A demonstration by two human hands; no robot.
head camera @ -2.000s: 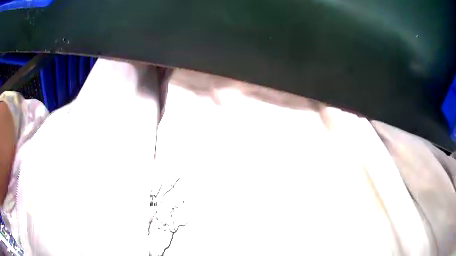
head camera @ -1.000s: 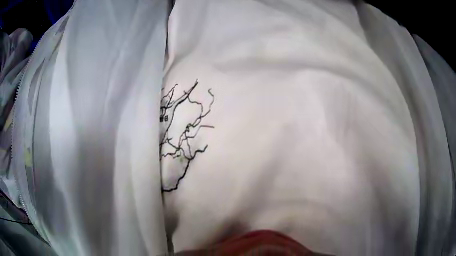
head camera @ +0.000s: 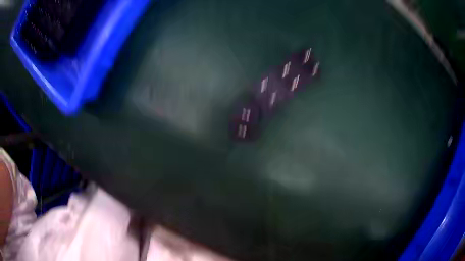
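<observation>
Several black power adapters [head camera: 280, 90] stand pins up in a slanting double row on the dark green bench top [head camera: 204, 178], blurred, their paired pins showing as bright marks. The two nearest ones, at the lower left end, sit at a slight angle to the others. A blue bin [head camera: 89, 76] at the upper left holds dark items with small bright marks, likely more adapters. Neither of my hands can be made out. Part of a bare arm and a patterned sleeve show at the left edge, with the hand out of the picture.
Another blue bin [head camera: 438, 219] is cut off at the lower right. Blue bins [head camera: 48, 173] sit below the bench at the left. A tiny pale speck [head camera: 449, 140] lies near the right bin. My white smock [head camera: 97, 224] is at the bench's near edge.
The view has swung up from the smock to the bench. The adapters and the inside of the left bin now show; they were out of view before.
</observation>
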